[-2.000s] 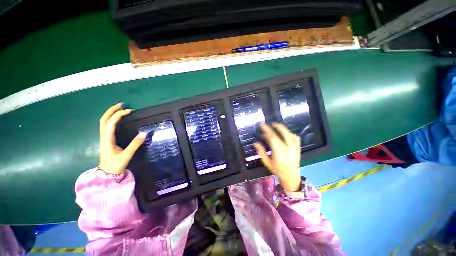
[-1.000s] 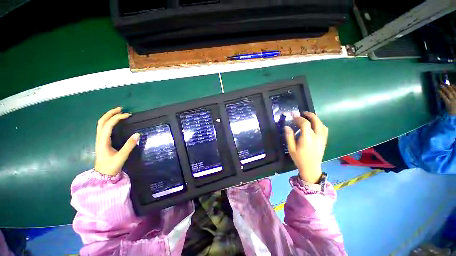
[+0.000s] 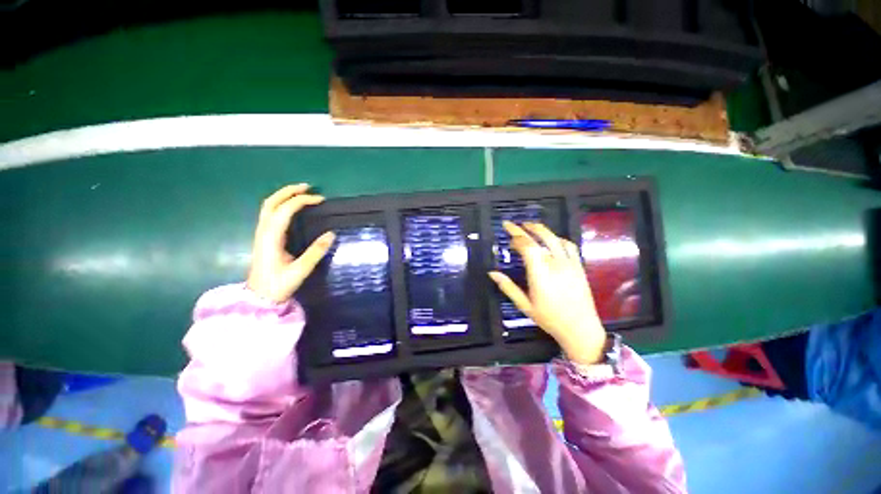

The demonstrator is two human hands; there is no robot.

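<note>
A black foam phone tray (image 3: 483, 355) lies on the green bench with four phones in a row. The two left phones and the third phone (image 3: 519, 318) show dark screens with small text rows. The rightmost phone (image 3: 610, 260) shows a red screen. My left hand (image 3: 287, 246) holds the tray's upper left corner, thumb over the leftmost phone's (image 3: 360, 299) edge. My right hand (image 3: 553, 285) is over the third phone, fingers spread and holding nothing; its fingertips are at the screen, but touch cannot be told.
Stacked black trays (image 3: 541, 63) stand on a brown wooden board (image 3: 425, 108) behind. A blue marker pen (image 3: 562, 124) lies on the board. A metal bar (image 3: 831, 118) is at the upper right. A person's blue sleeve (image 3: 850, 367) shows at the right edge.
The rightmost phone's screen has turned from dark to red. My right hand has moved left from that phone to the third one. The tray looks less tilted and farther right in view.
</note>
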